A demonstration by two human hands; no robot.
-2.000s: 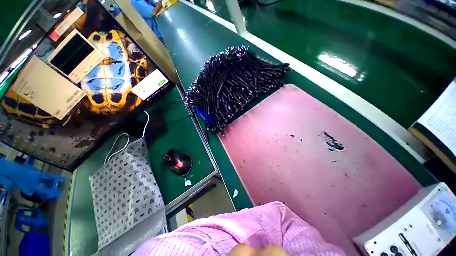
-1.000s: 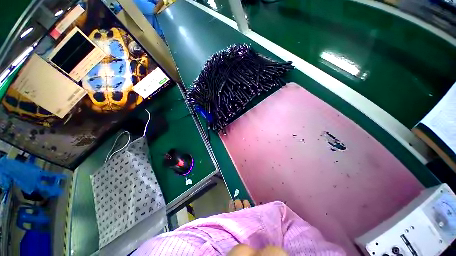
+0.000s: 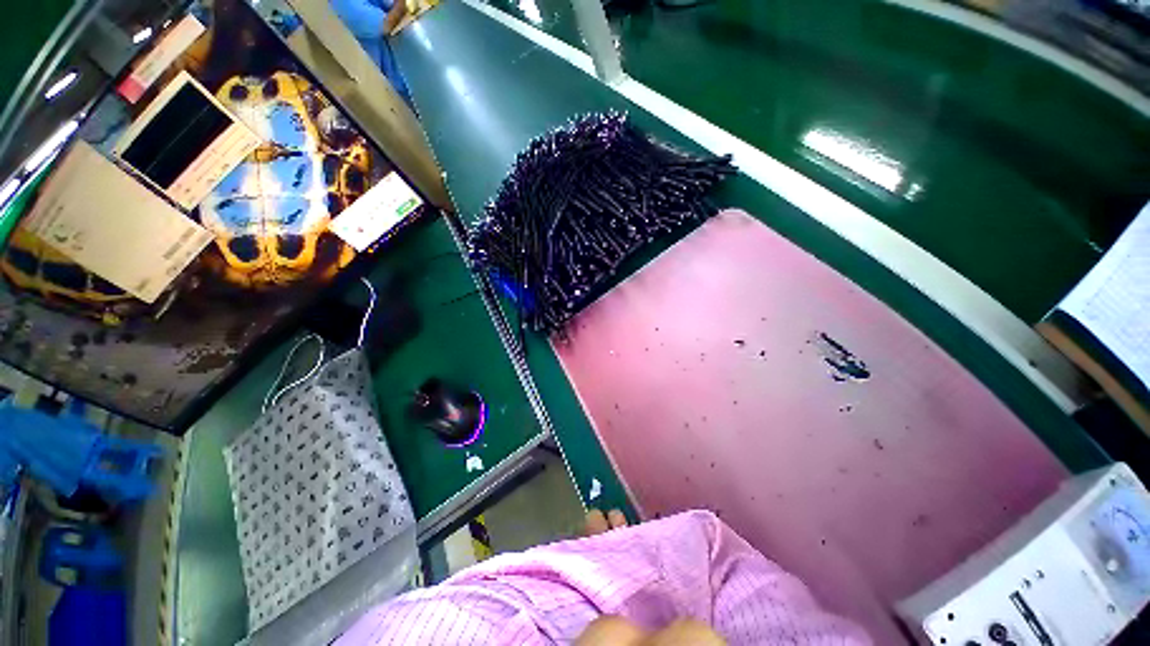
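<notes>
The pink work mat (image 3: pixel 782 379) lies in front of me, with dark marks on it. A large pile of thin black stalks, seemingly microphone booms (image 3: pixel 593 208), lies at its far left corner. A white tester (image 3: pixel 1034 574) is cut off at the lower right. My pink striped sleeves (image 3: pixel 681 562) lie across the bottom. A few fingertips (image 3: pixel 605 520) show past the sleeve at the bench edge, and a blurred patch of skin (image 3: pixel 650 631) shows at the bottom edge. I cannot tell which hand is which, and nothing held is visible.
A black mouse (image 3: pixel 448 414) with a purple glow sits on the lower green surface beside a patterned bag (image 3: pixel 322 486). A turtle-shell screen (image 3: pixel 271 189) stands at the left. Open pages (image 3: pixel 1116 297) are at the right. A person's blue sleeve (image 3: pixel 366 23) shows at the top.
Fingertips that were hidden two seconds ago now show past the sleeve at the bench edge. The mouse's glow has changed from red to purple.
</notes>
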